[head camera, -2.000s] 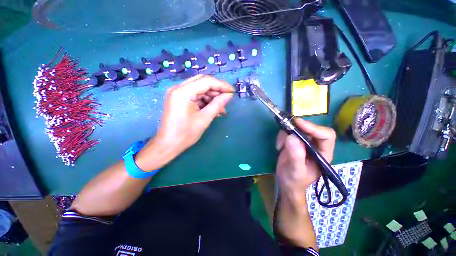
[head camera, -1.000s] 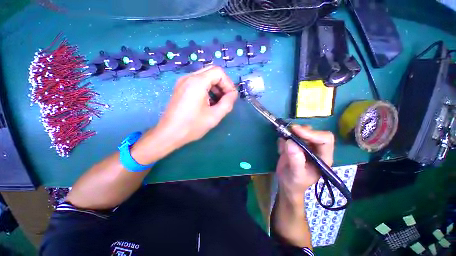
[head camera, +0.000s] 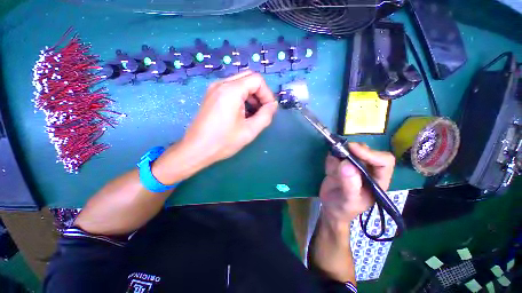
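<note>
My right hand point(head camera: 358, 180) holds the black handle of the soldering iron point(head camera: 366, 177) like a pencil. The iron's tip touches or nearly touches a small dark part point(head camera: 289, 97) on the green mat, beside a whitish bright patch. My left hand point(head camera: 232, 117), with a blue band at the wrist, has thumb and forefinger pinched together at the left side of this part; what the fingertips hold is too small to tell. A row of black housings point(head camera: 212, 62) with green round spots lies behind my left hand. Red lead wires point(head camera: 77, 109) with white ends lie in a pile at the left.
At the right are the iron stand point(head camera: 395, 63), yellow sponge point(head camera: 366, 113), solder wire roll point(head camera: 432, 144) and dark soldering station point(head camera: 492, 120). A black spiral fan guard point(head camera: 326, 14) and a clear hood rim point(head camera: 189, 7) are at the far side. A patterned sheet point(head camera: 372, 252) is below the bench edge.
The view has shifted slightly. The iron tip and left fingertips stay at the small part, which has changed from a clearer outline with visible metal to a darker one beside a bright patch.
</note>
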